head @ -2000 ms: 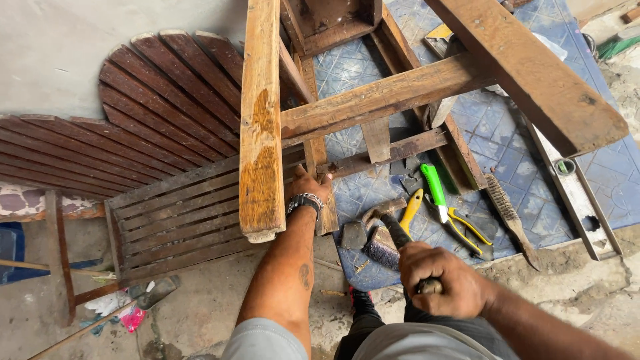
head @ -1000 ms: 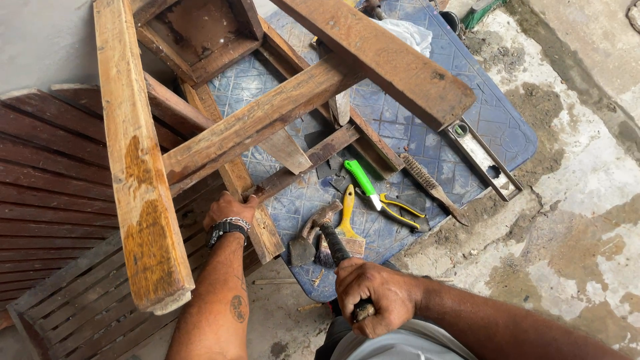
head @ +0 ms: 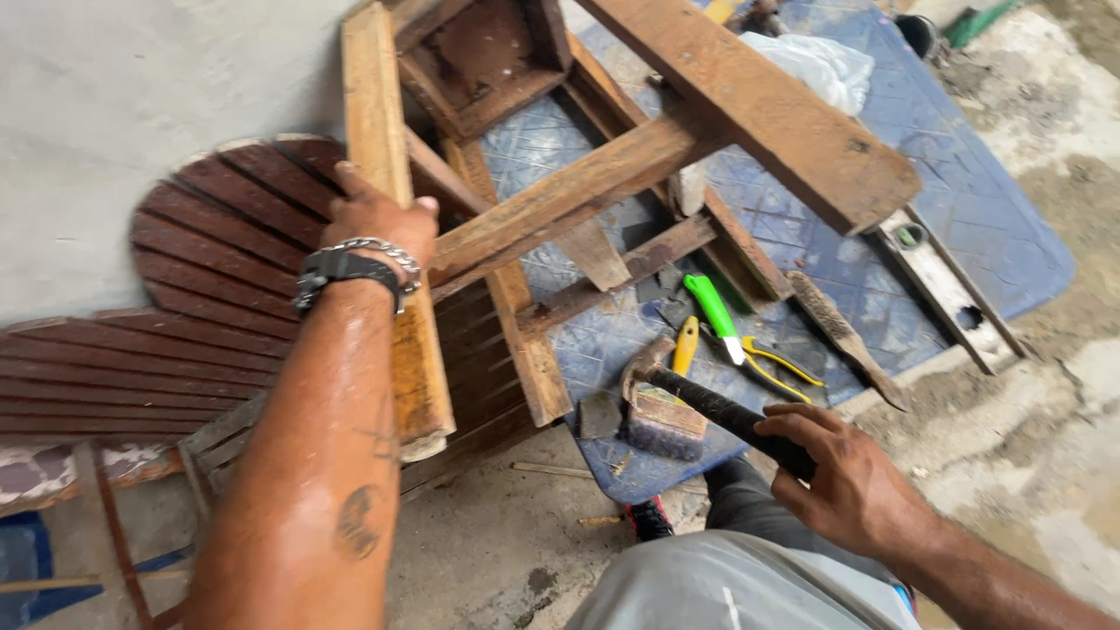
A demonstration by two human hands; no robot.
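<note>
My left hand (head: 381,214), with a chain bracelet and a dark band at the wrist, grips the upright wooden beam (head: 422,367) of a wooden frame. My right hand (head: 831,472) is around the black handle of a claw hammer (head: 717,407), whose head lies over a wide paintbrush (head: 669,424) with a yellow handle. The frame's crossbar (head: 569,197) joins the left beam to a thick beam (head: 770,114) at the right. Below it, a lower rail (head: 647,262) with a small wooden wedge (head: 595,254) crosses the blue table.
On the blue table (head: 989,192) lie a green-handled knife (head: 713,311), yellow-and-black pliers (head: 783,367), a wire brush (head: 844,337), a spirit level (head: 949,289) and a white plastic bag (head: 814,70). Dark slatted wooden furniture (head: 227,227) stands left against the wall.
My left hand has moved from the lower part of the frame up onto the left beam. The hammer remains in my right hand. The view has shifted.
</note>
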